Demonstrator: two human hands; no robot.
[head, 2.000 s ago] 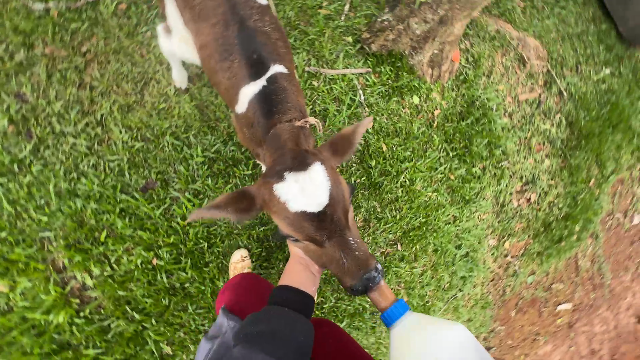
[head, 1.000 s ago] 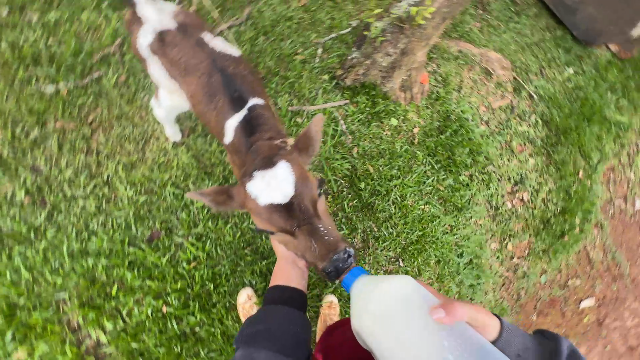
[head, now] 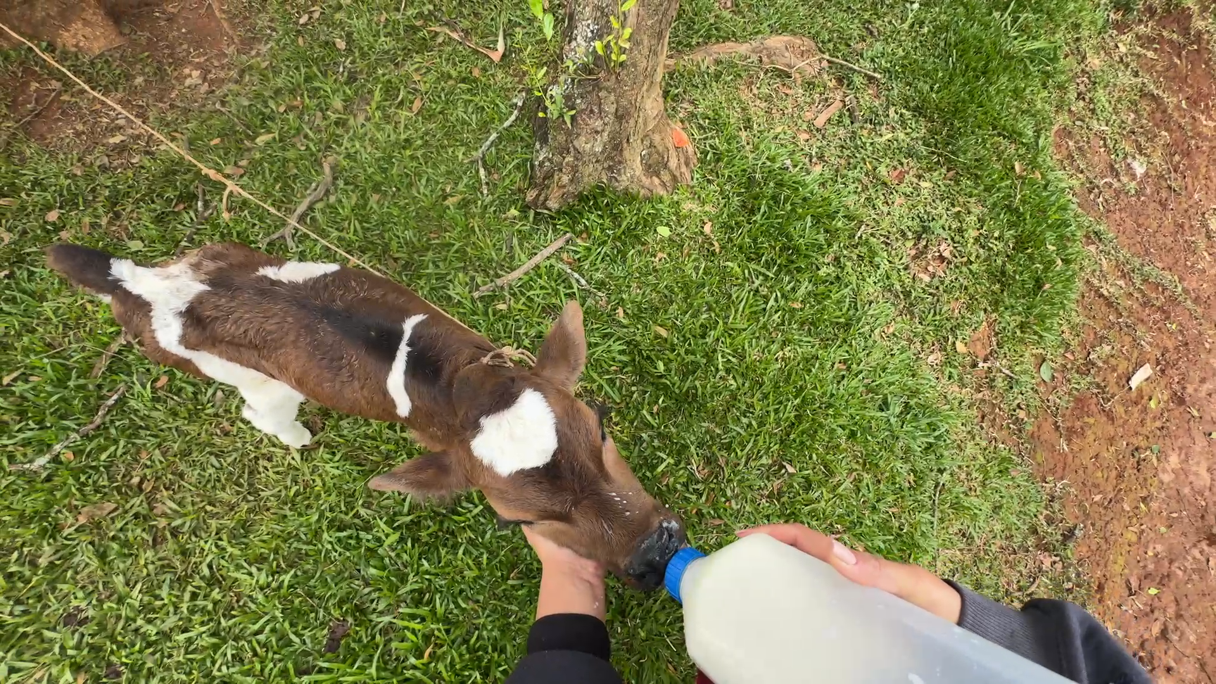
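A brown and white calf (head: pixel 323 332) stands on the grass, its head toward me and its muzzle against the blue collar (head: pixel 679 573) of a large translucent plastic bottle (head: pixel 807 608) of whitish liquid. The teat is hidden at the calf's mouth. My right hand (head: pixel 855 565) holds the bottle along its far side, fingers partly hidden behind it. My left hand (head: pixel 568 570) is under the calf's jaw, its fingers out of sight beneath the head. A thin rope (head: pixel 218 177) runs from the calf's neck to the upper left.
Beyond the calf rises a tree trunk (head: pixel 613 104) with a root (head: pixel 760 52) to its right. Fallen sticks (head: pixel 522 266) lie on the grass (head: pixel 760 380). Bare reddish soil (head: pixel 1140 427) borders the grass on the right.
The calf's hindquarters have swung left, so its body lies more sideways. My right hand, outside the frame two seconds ago, now shows on the bottle. The view has shifted, bringing the rope in.
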